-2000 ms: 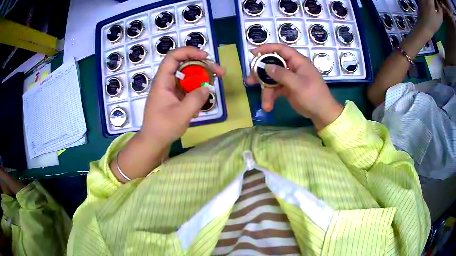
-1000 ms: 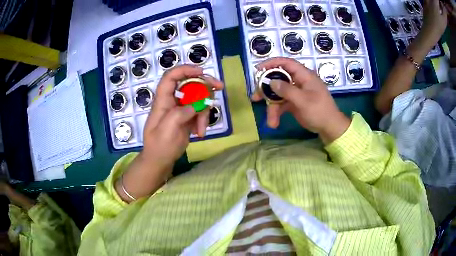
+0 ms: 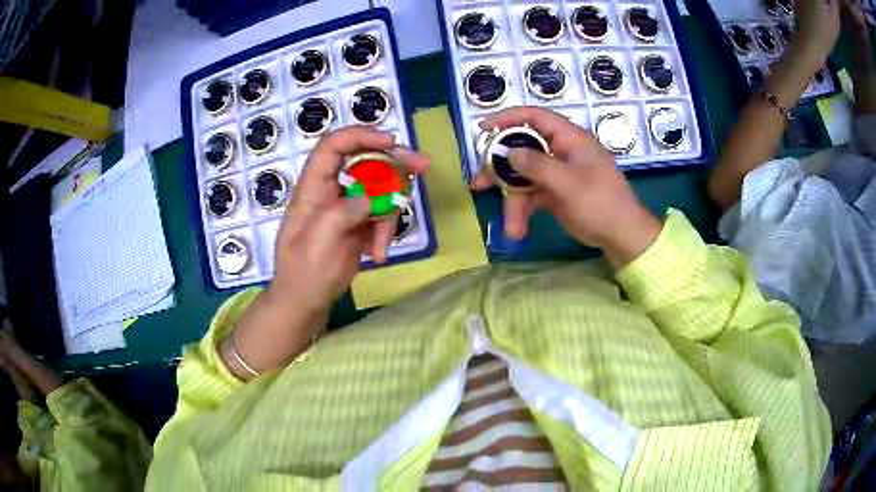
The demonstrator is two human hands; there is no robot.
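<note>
My left hand (image 3: 322, 207) holds a smartwatch head (image 3: 377, 181) by its rim, with the thumb at the screen's lower left. Its screen is lit red above and green below, with small white film tabs at both sides. My right hand (image 3: 576, 187) holds a second smartwatch head (image 3: 516, 157) with a black screen and a pale rim. The right thumb lies on its screen, and a white tab shows at the screen's left. Both watches are above the near edges of the trays, apart from each other.
A left watch tray (image 3: 200, 240) and a right watch tray (image 3: 706, 120) hold rows of watches. A yellow strip (image 3: 451, 192) lies between them. Printed sheets (image 3: 110, 240) lie at left. Another person's arm (image 3: 768, 110) is at right, by a third tray. Another person's sleeve (image 3: 86, 432) is at lower left.
The green area on the left-hand watch has grown from a small spot to a band along the screen's bottom. Both hands still hold their watches. The whole view has shifted slightly.
</note>
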